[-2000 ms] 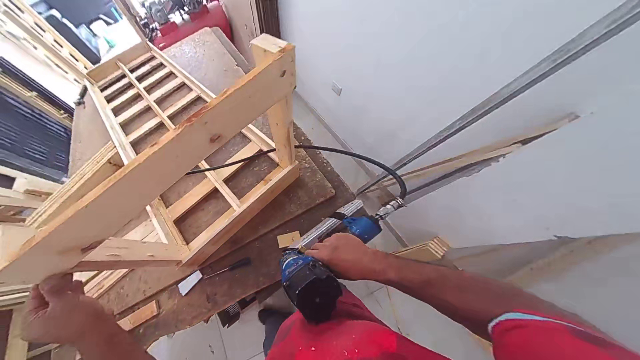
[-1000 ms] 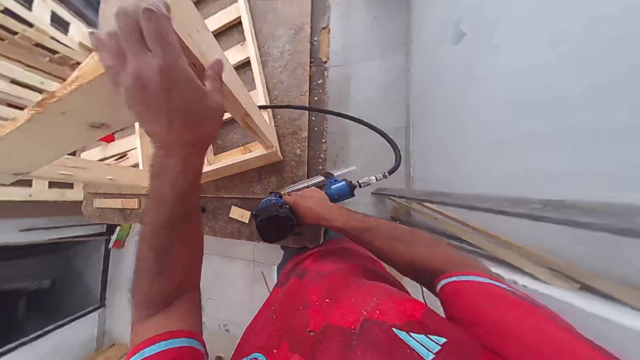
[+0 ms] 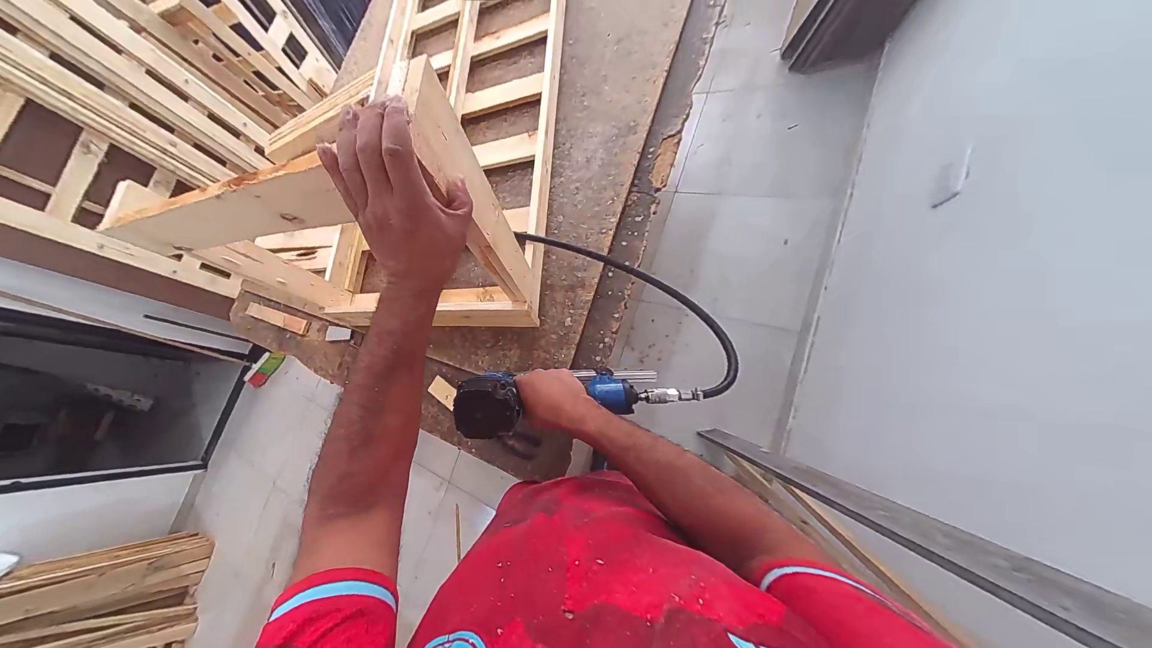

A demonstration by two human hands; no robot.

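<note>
My right hand [image 3: 553, 400] is closed around the handle of a blue and black pneumatic nailer [image 3: 490, 405], whose black hose [image 3: 684, 301] curves up and back towards the wooden frame. My left hand [image 3: 396, 184] rests on the top corner of that frame, where an upright board [image 3: 468, 180] meets a crosswise board [image 3: 243, 207]; its fingers lie over the top and the thumb is spread to the right. Whether it grips the wood I cannot tell. Beneath, the slatted pine base [image 3: 486, 315] lies on the worn work table [image 3: 612, 117]. The nailer's nose is hidden.
More slatted wooden frames [image 3: 117, 81] stand at the upper left. Small wood offcuts [image 3: 277, 318] lie near the table's edge. Stacked wood strips [image 3: 108, 585] are at the lower left. A long metal profile [image 3: 900, 522] and boards lean along the white wall [image 3: 1017, 297] at right.
My left hand, low on the crosswise board two seconds ago and raised over the frame one second ago, is now on the frame's top corner. My right hand still holds the nailer. The view has turned.
</note>
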